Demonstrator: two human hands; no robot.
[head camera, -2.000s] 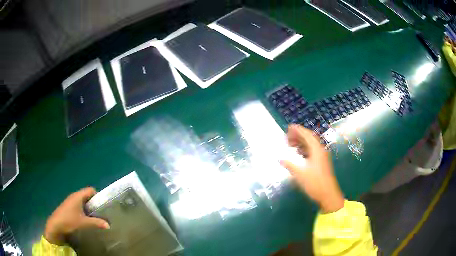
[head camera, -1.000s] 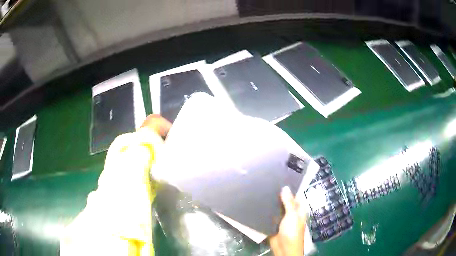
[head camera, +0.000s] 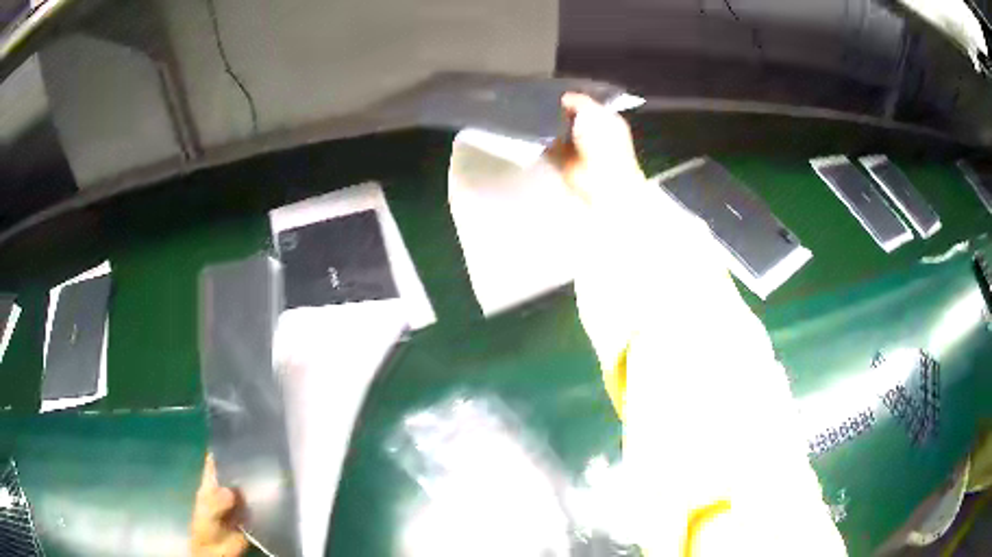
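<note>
My left hand (head camera: 219, 515), at lower left, grips the bottom of a grey tablet (head camera: 242, 375), seen narrow and blurred. A curved white sheet (head camera: 329, 375) is beside that tablet, against its right side. My right hand (head camera: 587, 136) is stretched out at top centre, gripping a second dark tablet (head camera: 490, 106) near its right end, tilted above the far edge of the green bench. A white sheet (head camera: 506, 223) is below it, partly hidden by my sleeve. Whether a camera piece is on either held tablet cannot be seen.
Another tablet (head camera: 337, 261) lies on a white sheet between the held ones. More tablets lie at left (head camera: 76, 332) and right (head camera: 740, 218). Glaring clear film (head camera: 468, 479) covers mid-bench. Black ringed strips (head camera: 914, 397) lie at right, a white bucket (head camera: 944, 506) below.
My left hand has drawn back to lower left with a tablet from the row. My right hand has moved from the near bench up to the far edge with its tablet. The view has shifted.
</note>
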